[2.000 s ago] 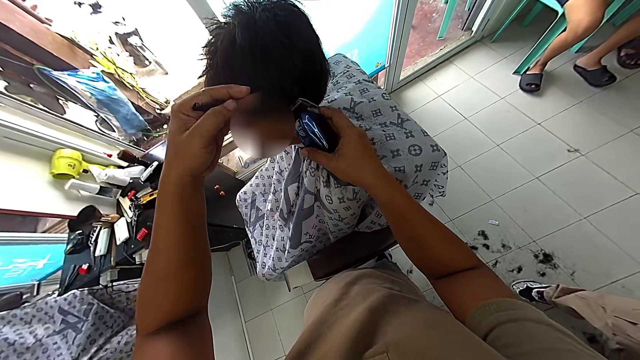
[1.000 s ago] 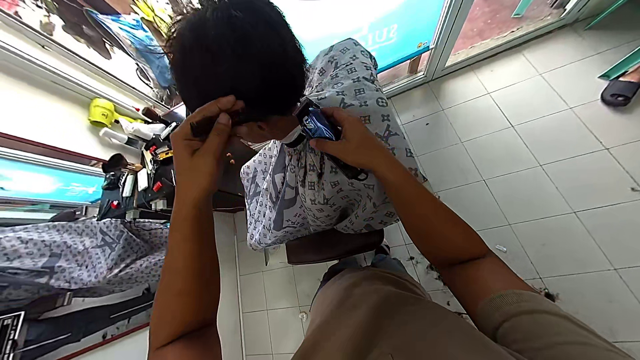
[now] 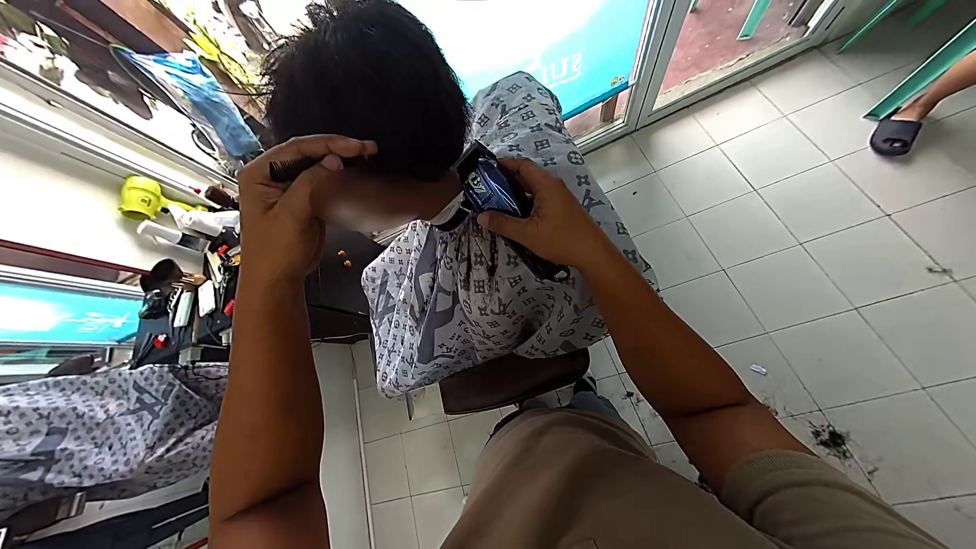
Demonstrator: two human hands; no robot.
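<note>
A seated person's head with short dark hair is in front of me, tilted to the left. My left hand is at the side of the head and holds a black comb between fingers and thumb. In my right hand is a blue and black hair clipper, its blade end at the hair by the nape. A pale neck strip circles the neck above a white and grey patterned barber cape, which covers the person's body. Cut hair lies on the cape below the neck.
A black counter at left carries brushes, combs and other tools, with a yellow-green hair dryer beyond. Mirrors stand along the left wall. The brown chair seat is close to my body. Cut hair lies on the tiled floor. Another person's sandalled foot is at right.
Both hands stay at the head with comb and clipper. The clipper's body has turned; two seconds ago two sandalled feet showed at right, now one. The view has shifted.
</note>
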